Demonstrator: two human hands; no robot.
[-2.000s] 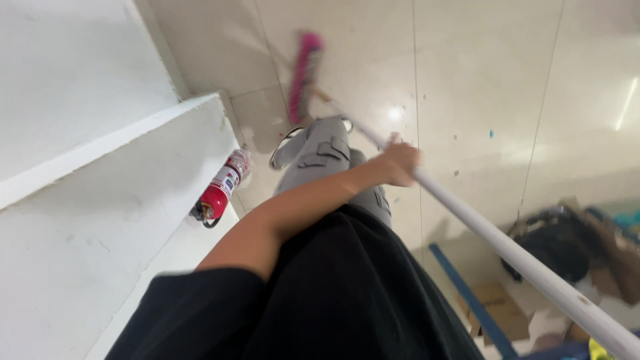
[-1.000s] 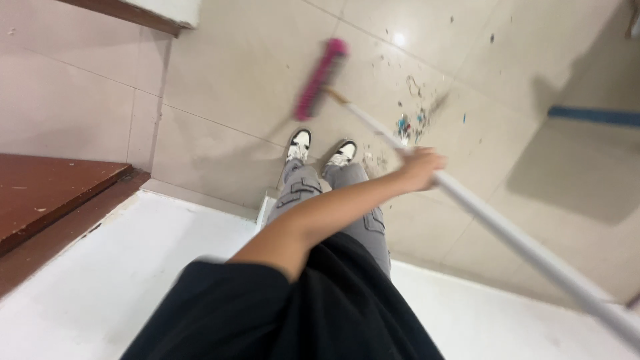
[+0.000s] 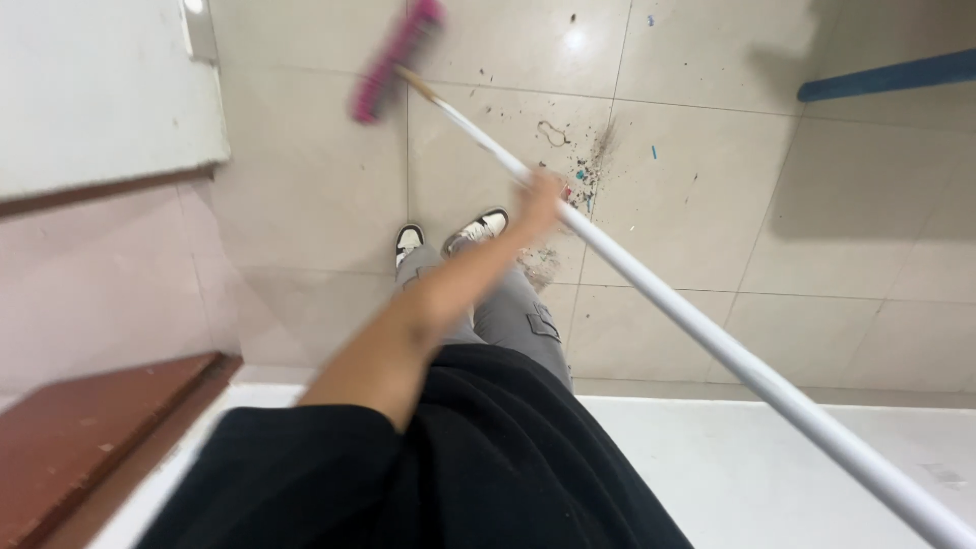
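My left hand point(image 3: 543, 200) is closed around the white pole point(image 3: 671, 305) of a push broom, a little way up from its head. The pole runs from the top left to the bottom right corner, where its end leaves the view. The pink broom head point(image 3: 396, 61) rests at the top left, blurred, joined by a tan neck point(image 3: 415, 84). Dark dust and blue-green scraps point(image 3: 583, 174) lie on the tiles just beyond my left hand, with a thin looped strand point(image 3: 552, 133) near them. My right hand is out of view.
Beige floor tiles point(image 3: 671, 206) spread around my sneakers point(image 3: 486, 226). A white block point(image 3: 107, 91) stands at the upper left, a red-brown ledge point(image 3: 114, 450) at the lower left. A blue bar point(image 3: 888, 76) juts in from the right; a white surface point(image 3: 732, 457) lies behind me.
The view has shifted a lot; the red fire extinguisher seen two seconds ago is out of view. My left hand has kept its hold on the pole throughout.
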